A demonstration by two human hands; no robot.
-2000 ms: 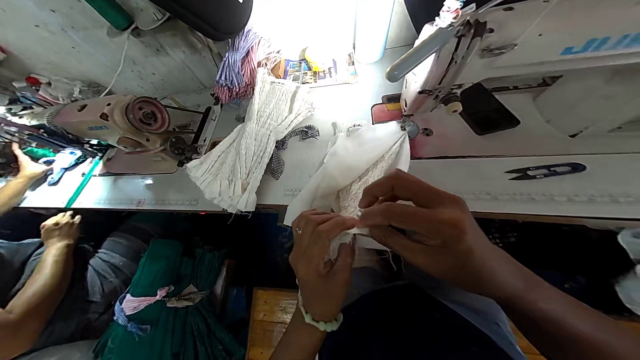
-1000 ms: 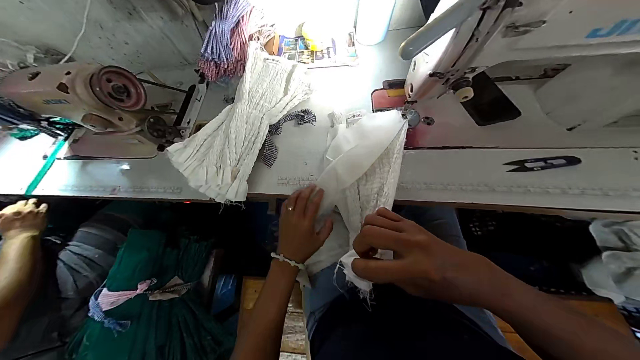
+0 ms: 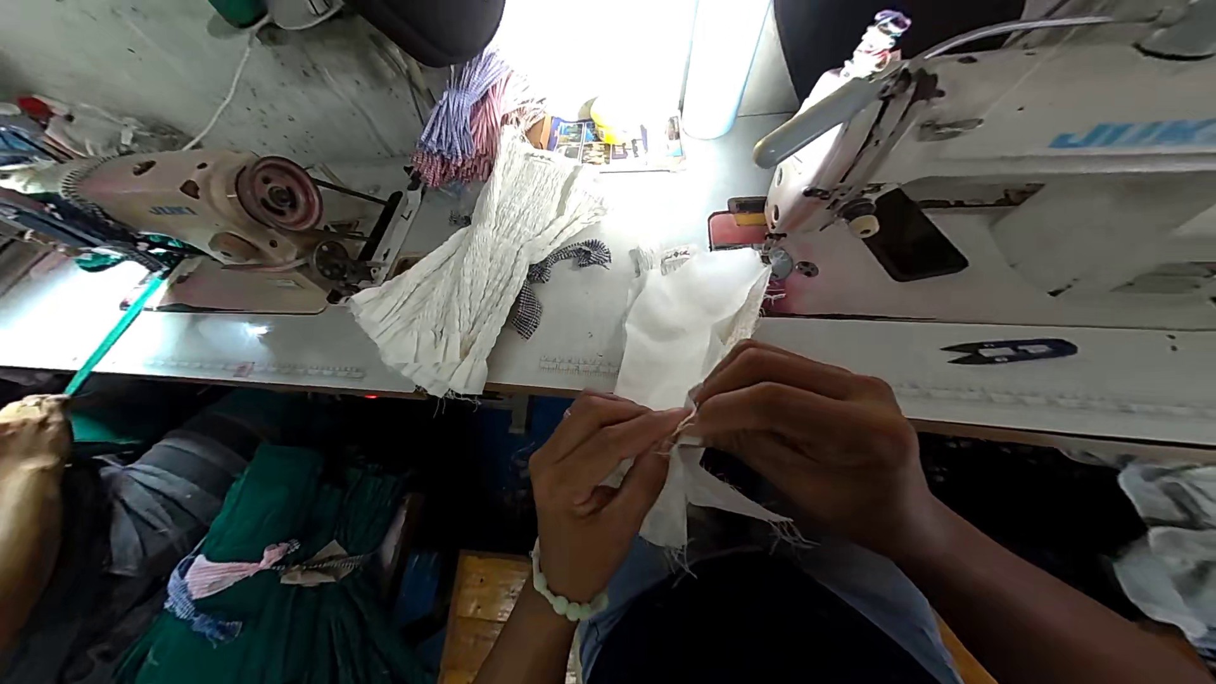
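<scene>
White fabric (image 3: pixel 676 328) runs from the needle area of a Juki sewing machine (image 3: pixel 1026 142) down over the table's front edge, its frayed ends hanging over my lap. My left hand (image 3: pixel 598 484), with a beaded bracelet at the wrist, pinches the edge of this cloth between thumb and fingers. Close against it, my right hand (image 3: pixel 807 437) grips the same edge with its fingertips. Left of the fabric lies a bundle of gathered white cloth (image 3: pixel 475 266), with a checked strip (image 3: pixel 546 280) beside it. The exact fold between my fingertips is partly hidden.
Thread snips (image 3: pixel 1012 351) lie at the right on the table. A dark phone (image 3: pixel 912 237) rests below the machine arm. Another sewing machine (image 3: pixel 190 209) stands at left, where a co-worker's hand (image 3: pixel 33 446) is near a green strip (image 3: pixel 119 332). Green cloth (image 3: pixel 275 570) hangs below.
My left hand has left the flat of the cloth and come up to my right hand. Both now pinch the fabric's edge together; a second ago my right hand held it lower, over the lap.
</scene>
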